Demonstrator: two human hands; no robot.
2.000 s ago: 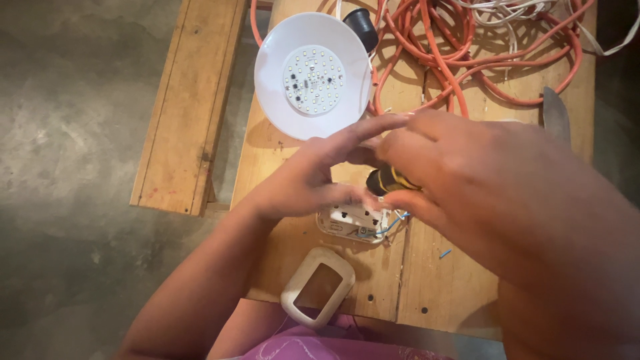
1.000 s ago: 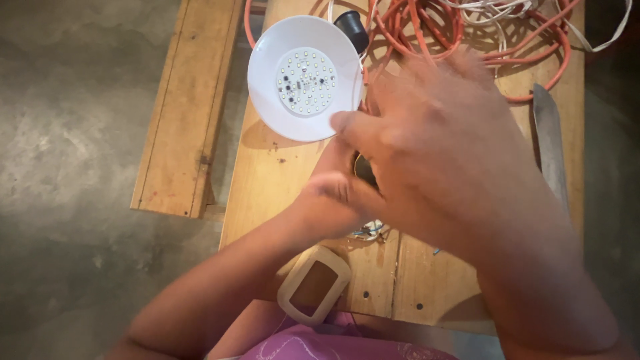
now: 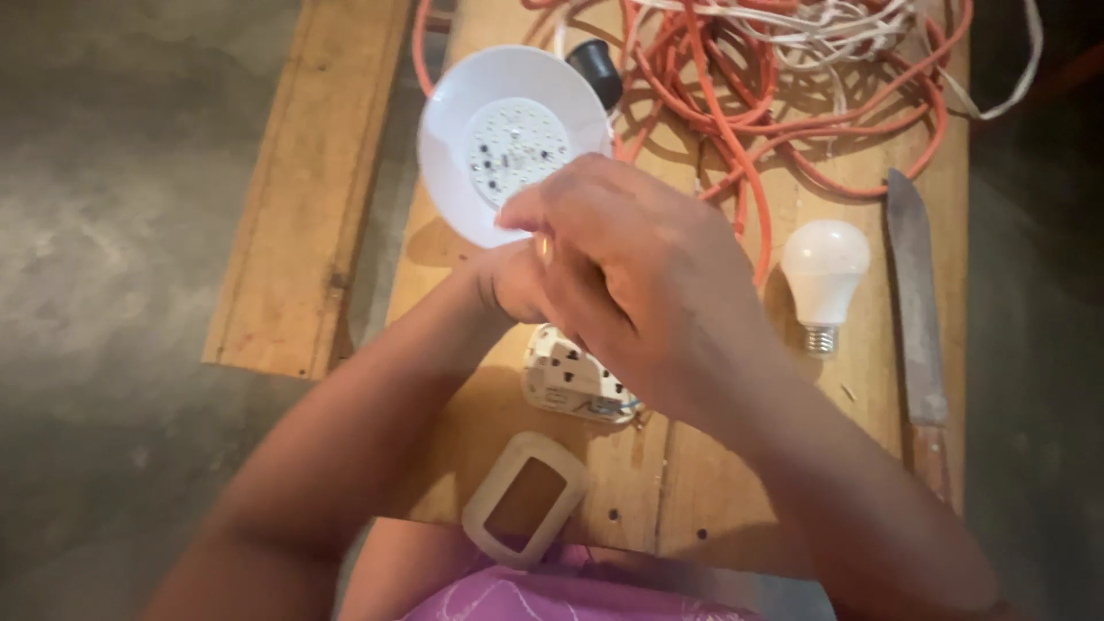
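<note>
My right hand (image 3: 638, 267) is raised over the table with its fingers bent, in front of my left hand (image 3: 520, 280), whose fingers are mostly hidden behind it. A small shiny tip shows between the right fingers; what it belongs to cannot be told. Below the hands lies an opened white socket outlet (image 3: 573, 379) with thin wires at its right end. Its loose cover frame (image 3: 483, 509) rests at the table's near edge. Beyond the hands is a white round lamp with an exposed LED board (image 3: 517, 151).
A black lamp holder (image 3: 597, 73) touches the lamp's far side. Orange cable (image 3: 724, 129) and white wire (image 3: 849, 39) lie tangled at the back. An LED bulb (image 3: 825, 276) and a large knife (image 3: 918, 302) lie at the right. A wooden bench (image 3: 302, 190) stands at the left.
The black and yellow thing seen at my right hand two seconds ago is out of sight. My hands have shifted, and the bulb at the right, hidden before, now shows.
</note>
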